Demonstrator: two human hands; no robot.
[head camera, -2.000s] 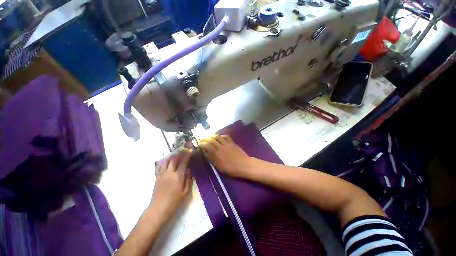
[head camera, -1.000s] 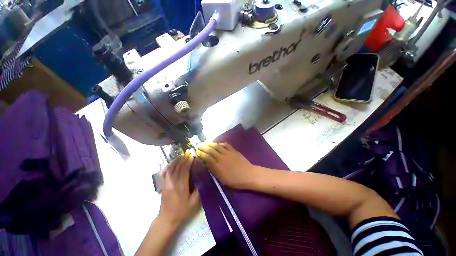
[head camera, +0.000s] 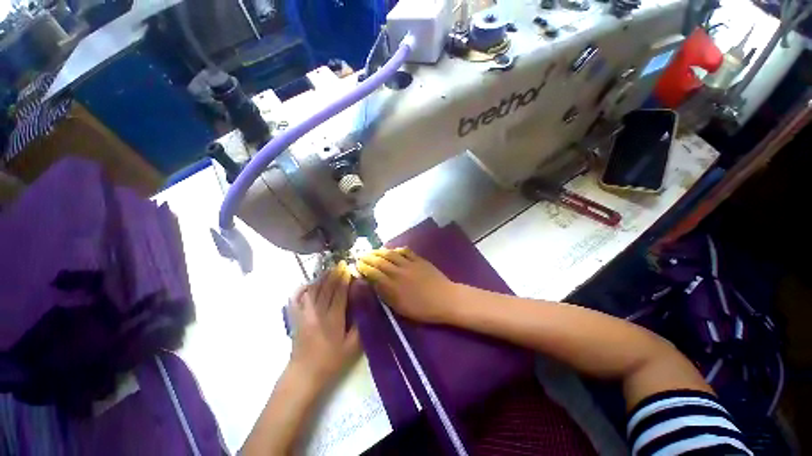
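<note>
A purple cloth panel (head camera: 463, 356) lies under the machine head and hangs over the table's front edge. A narrow purple strip with a white line (head camera: 420, 374) runs along it from the needle area towards me. My left hand (head camera: 322, 322) lies flat at the left of the presser foot (head camera: 336, 254), fingertips on the cloth edge. My right hand (head camera: 405, 283) presses the panel and strip down just right of the needle area, fingers bent and brightly lit. The needle tip and the fingertips' exact hold are hidden by glare.
The sewing machine (head camera: 445, 134) stands across the table. A stack of purple panels (head camera: 80, 267) is at left, with a sewn piece (head camera: 169, 401) below. A phone (head camera: 639, 151), a red-handled tool (head camera: 583, 203) and a red bag (head camera: 690, 67) are at right. Tangled purple pieces (head camera: 712, 307) lie lower right.
Both hands stay beside the needle area. The left hand has closed in towards the right hand since the oldest frame. The view has shifted slightly; the panel looks little changed.
</note>
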